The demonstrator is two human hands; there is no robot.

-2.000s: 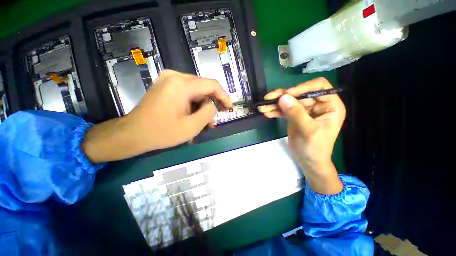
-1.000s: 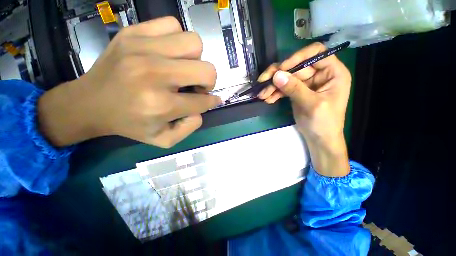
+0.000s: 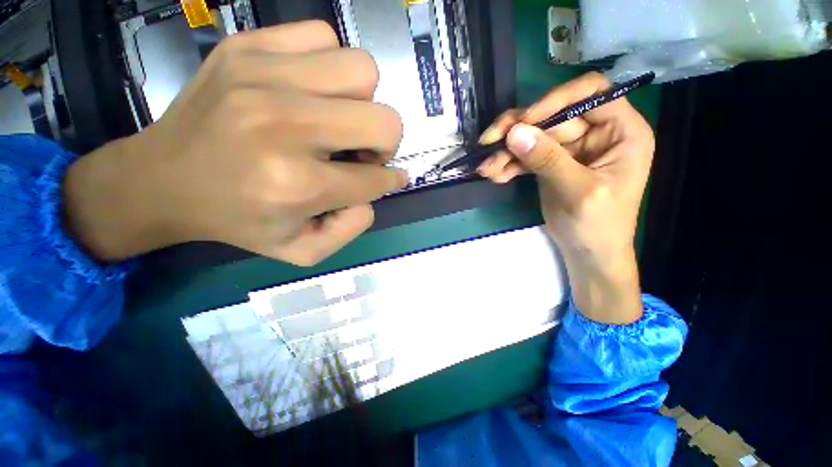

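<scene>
My right hand (image 3: 584,160) holds the black tweezers (image 3: 566,117) like a pen. Their fine tip touches or hovers just over the lower end of an open phone (image 3: 388,96) in the black foam tray (image 3: 497,82). My left hand (image 3: 265,146) is bent over the tray, its fingertips at the same lower end, close to the tweezer tip. Whether the left fingers hold a small piece cannot be told. A white release liner sheet (image 3: 456,292) with grey rectangles lies on the green mat below the tray.
Further phones lie to the left, one partly behind my left hand (image 3: 169,68) and one at the far left (image 3: 23,105). A plastic-wrapped white post (image 3: 675,32) with a metal bracket (image 3: 564,35) stands at the upper right. Brown pieces (image 3: 721,442) show at the lower right.
The view has moved lower and closer, so the phones sit higher in the picture. Both hands stay at the phone's lower end. The tweezer tip has shifted slightly right since a second ago.
</scene>
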